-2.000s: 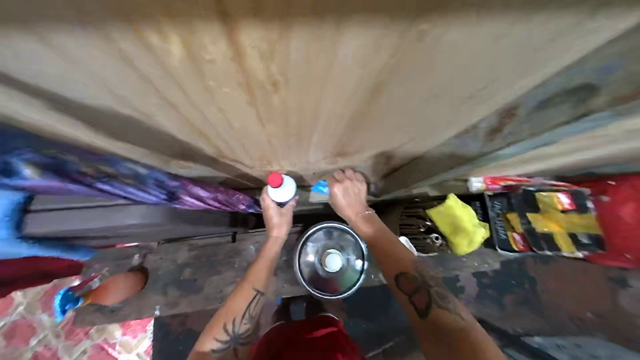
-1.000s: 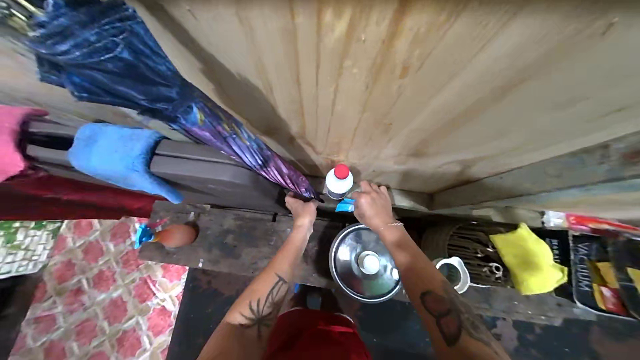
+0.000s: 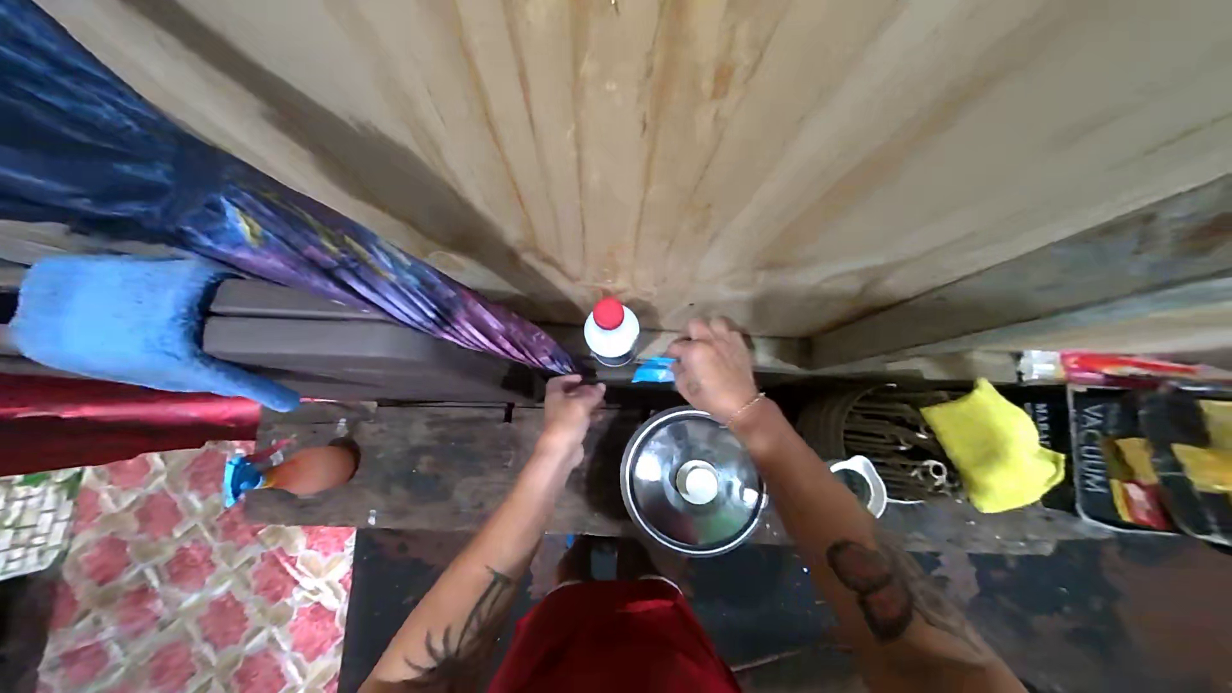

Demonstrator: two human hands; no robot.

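A white bottle with a red cap (image 3: 611, 332) stands on a narrow ledge against the wooden wall. Just below and left of it is my left hand (image 3: 572, 409), fingers bent near the tip of a folded blue and purple umbrella (image 3: 462, 313); whether it touches the umbrella is unclear. My right hand (image 3: 712, 366) rests at the ledge, its fingers at the end of a small blue item (image 3: 654, 370), perhaps a packet; its grip is partly hidden. Below the hands, a metal pot lid with a pale knob (image 3: 695, 481) lies on the wooden bench.
An orange spray bottle with a blue head (image 3: 313, 470) lies at the bench's left. A blue cloth (image 3: 115, 313) drapes over the dark rail. Rightward are a white cup (image 3: 871, 486), a dark rack of utensils (image 3: 890, 438), a yellow cloth (image 3: 996, 452) and a black package (image 3: 1116, 481).
My left hand held the white bottle two seconds ago; it has let go, and the bottle stands on the ledge. My right hand has stayed by the blue item. The view has shifted.
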